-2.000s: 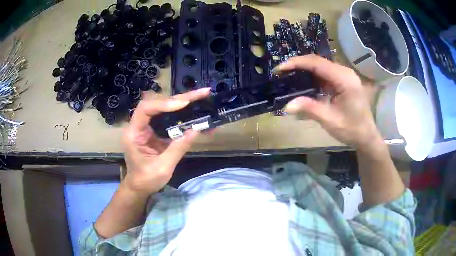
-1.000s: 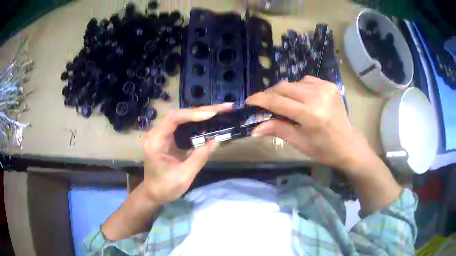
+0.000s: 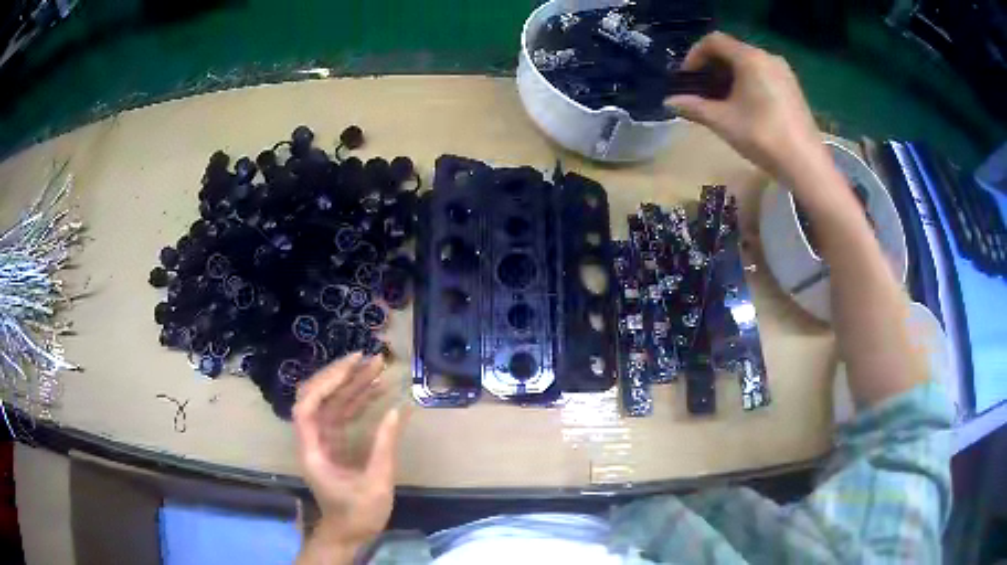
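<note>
My right hand point(image 3: 745, 105) holds a dark panel point(image 3: 698, 82) by its end over the far white bowl point(image 3: 585, 121), which holds black panels with shiny and white details. Part of the held panel is lost against the dark contents. My left hand point(image 3: 348, 452) is open and empty near the table's front edge, just below the heap of black button caps point(image 3: 298, 265). Black front panels point(image 3: 517, 287) with round holes lie side by side in the middle. Circuit boards point(image 3: 690, 298) lie in a pile to their right.
A white bowl with black pieces point(image 3: 781, 248) stands at right, partly behind my right forearm. Another white bowl point(image 3: 928, 331) is mostly hidden by my arm. Silvery wire leads point(image 3: 39, 287) fan out at far left. An open carton point(image 3: 122, 502) is below the table edge.
My right hand has moved from the front middle to the far bowl with the panel. My left hand has let go of it and opened. The view has shifted, showing the far bowl.
</note>
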